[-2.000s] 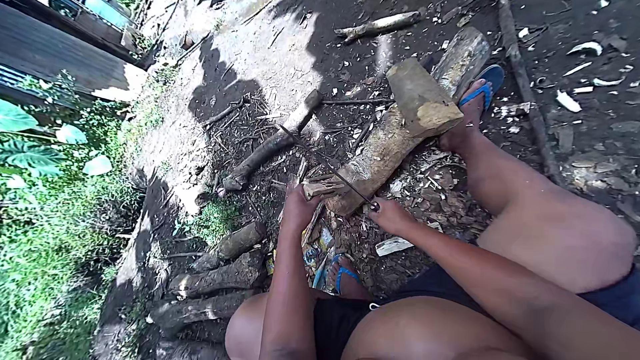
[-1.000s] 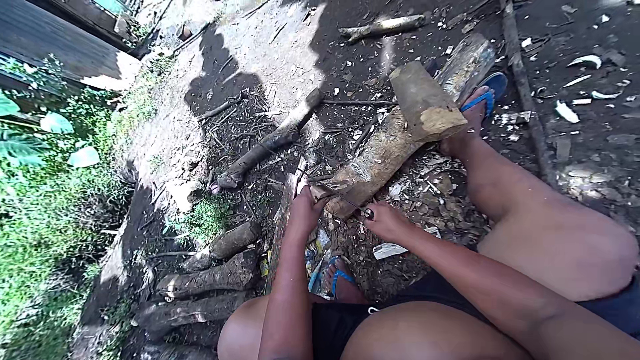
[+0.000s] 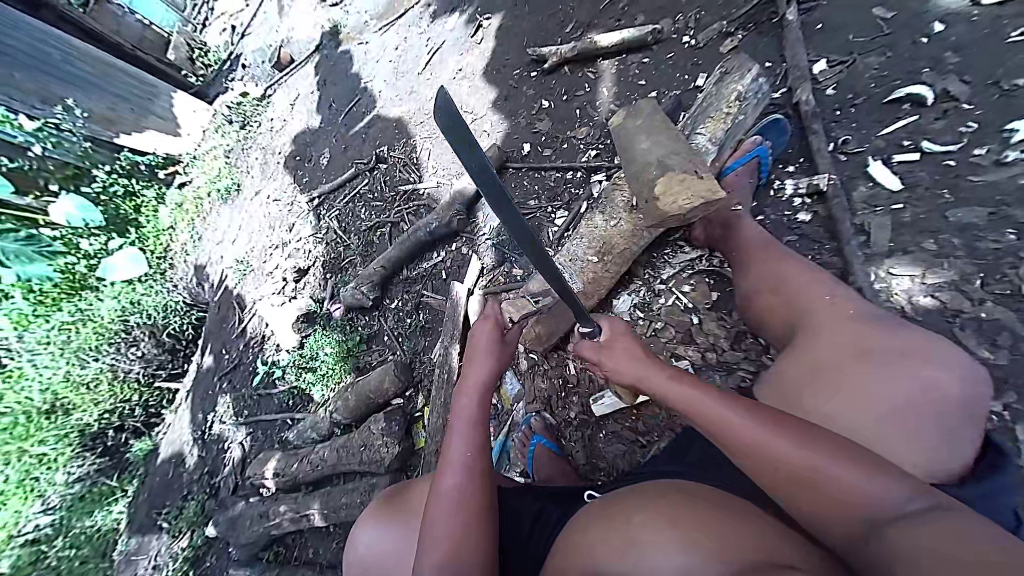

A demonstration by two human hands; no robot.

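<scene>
My right hand (image 3: 616, 352) grips the handle of a machete (image 3: 516, 220), whose long dark blade points up and to the left. Just left of it, my left hand (image 3: 490, 340) is closed on a small piece of wood (image 3: 520, 309) at the near end of a thick log (image 3: 604, 240). This log lies slanting on the ground between my feet and the upper right. Across it rests a short, cut wood block (image 3: 660, 164), its pale chopped end toward my right foot. Part of the small piece is hidden by my fingers.
My right foot in a blue flip-flop (image 3: 748, 164) is beside the log's far end; my other foot (image 3: 544, 452) is below my hands. Several logs (image 3: 332, 456) lie at the lower left, a branch (image 3: 408, 248) further up. Wood chips (image 3: 884, 174) litter the soil. A long stick (image 3: 820, 136) lies right.
The machete blade, low and hard to make out near my hands before, now stands raised and plain to see. My left hand remains at the log's near end.
</scene>
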